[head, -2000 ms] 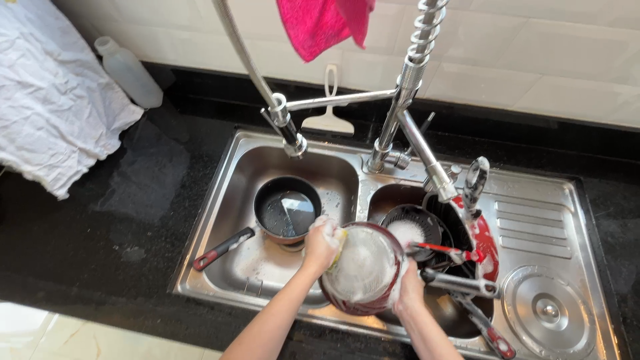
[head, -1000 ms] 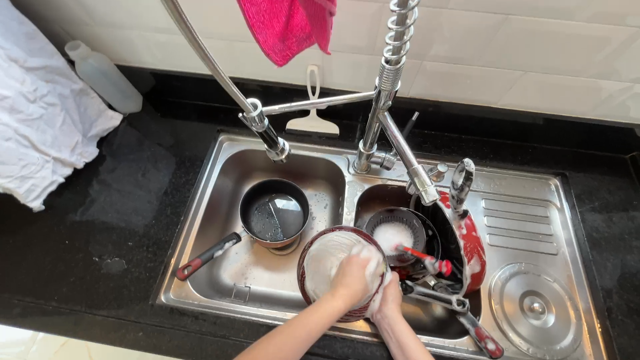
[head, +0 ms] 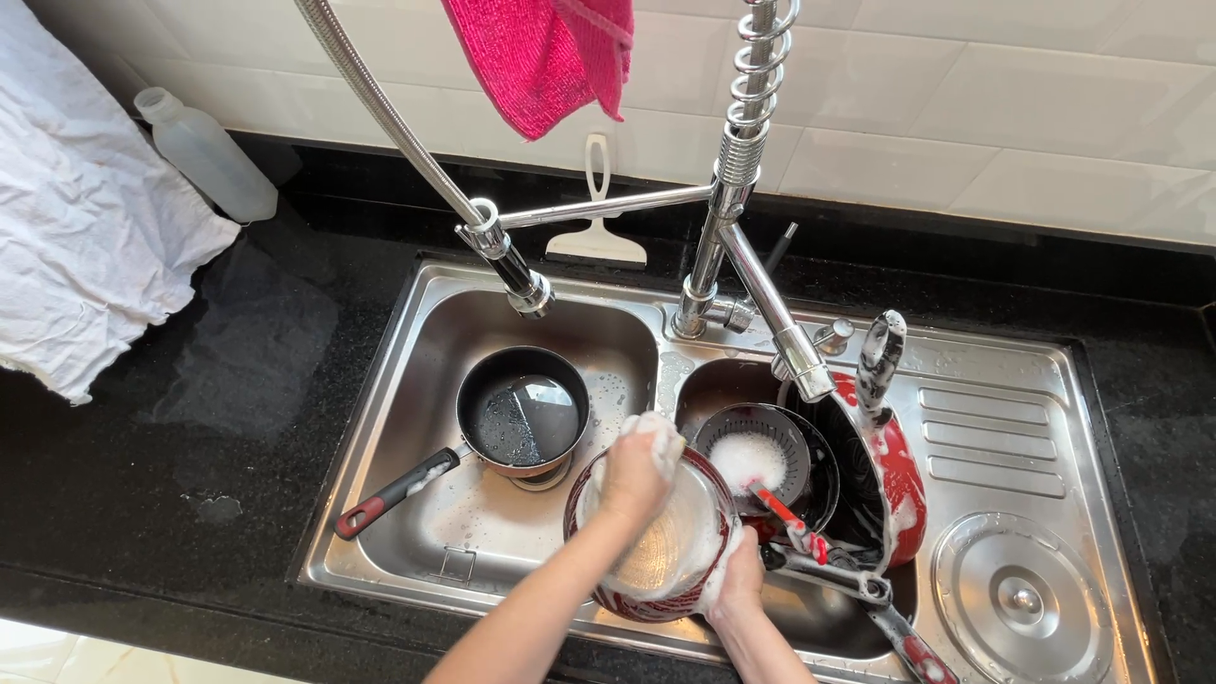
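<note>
A round glass dish with a dark red patterned outside point(head: 665, 560) is tilted over the divider of the double sink, with suds on its inside. My right hand point(head: 738, 575) grips its right rim, fingers soapy. My left hand point(head: 643, 470), covered in foam, is at the dish's upper left rim; a bit of yellowish sponge seems to show beside the fingers. A black saucepan point(head: 522, 408) with some water stands in the left basin. In the right basin are a dark strainer basket point(head: 755, 456) with foam, a red-handled utensil point(head: 788, 518) and a soapy red pan point(head: 898, 475).
A spring faucet point(head: 708, 247) rises behind the sink, its spray head point(head: 532, 294) over the left basin. A pink cloth point(head: 546, 66) hangs above a white squeegee point(head: 597, 242). Left are a plastic bottle point(head: 214, 161) and a white cloth point(head: 85, 209). A metal lid point(head: 1023, 598) lies on the drainboard.
My left hand has moved over the dish, from its left rim to the inside and then to the upper rim. My right hand keeps hold of the dish's right side.
</note>
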